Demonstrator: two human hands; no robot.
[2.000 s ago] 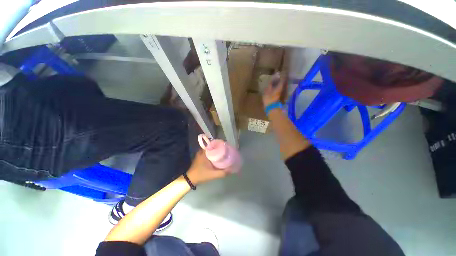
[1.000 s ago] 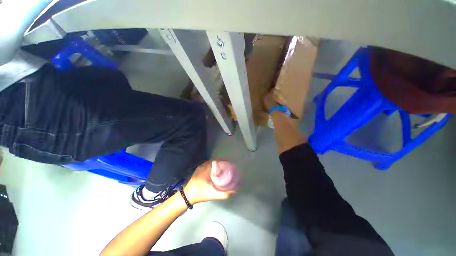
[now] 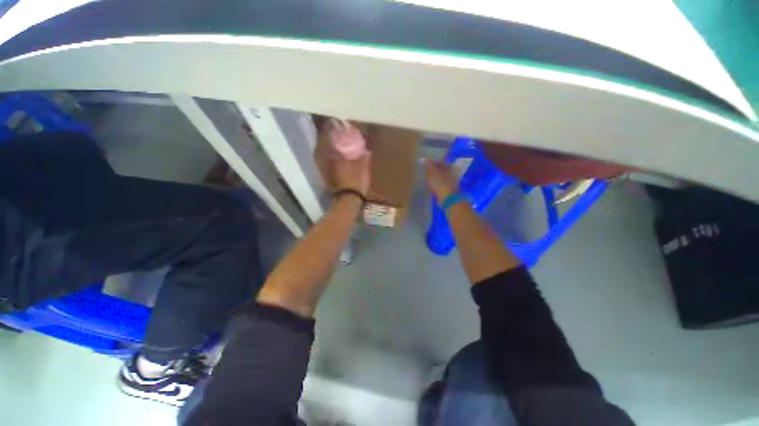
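My left hand (image 3: 351,173) holds the pink water bottle (image 3: 348,141) at the left side of the brown cardboard box (image 3: 393,165), under the bench. The bottle is blurred and partly covered by my fingers. My right hand (image 3: 442,179), with a blue band at the wrist, is just right of the box, near the blue stool. It is blurred, and I cannot tell whether it holds something or touches the box flap. The inside of the box is hidden.
The bench edge (image 3: 374,81) crosses above my hands. White legs (image 3: 283,158) stand left of the box. A blue stool (image 3: 537,250) with a rust-red cloth (image 3: 541,164) is at the right, beyond it a black tray stack (image 3: 707,258). A seated person's dark-trousered leg (image 3: 150,225) is at the left.
My left hand has moved forward with the bottle, from above the floor to the box. My right hand has come out of the box area to its right side. The view has shifted.
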